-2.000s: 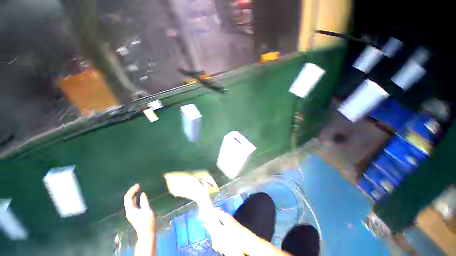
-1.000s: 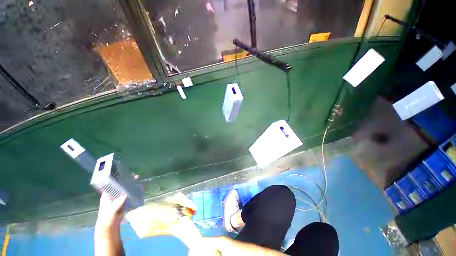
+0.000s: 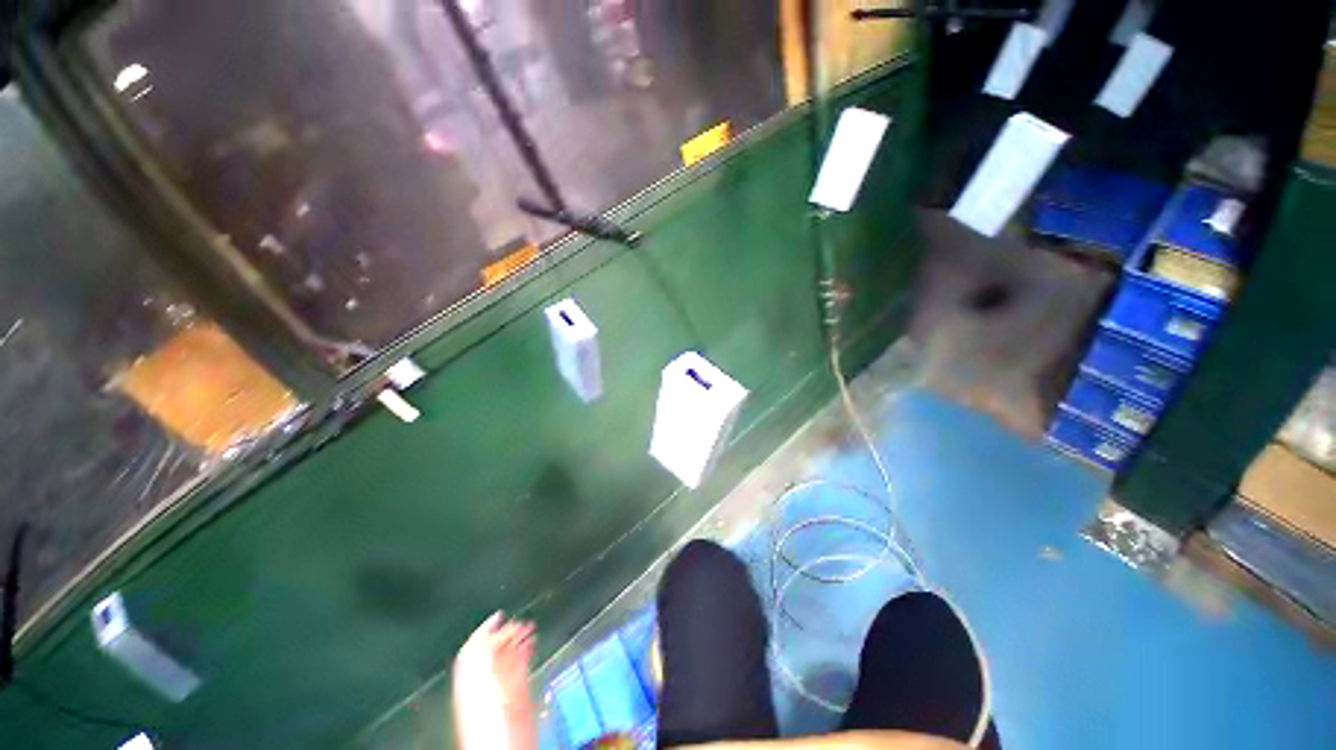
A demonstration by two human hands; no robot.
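My left hand is at the bottom, left of my knees, with nothing visible in it and its fingers loosely curled and slightly apart. My right hand is out of the picture; only a forearm shows at the bottom edge. In front hang a white housing with a dark slot in its end and a narrower housing, below a dark hanger bar. Another housing hangs at the lower left. A further white piece is cut off at the bottom edge below it. No hand touches a housing.
A blue crate lies beside my leg by the green wall. A pale hose is coiled around my knees. More housings hang at the upper right, near stacked blue bins and a green pillar.
The left hand has moved right and away from the housing it was touching. The right hand with the yellow thing has left the picture. The view has turned, and the left housings appear lower and farther left.
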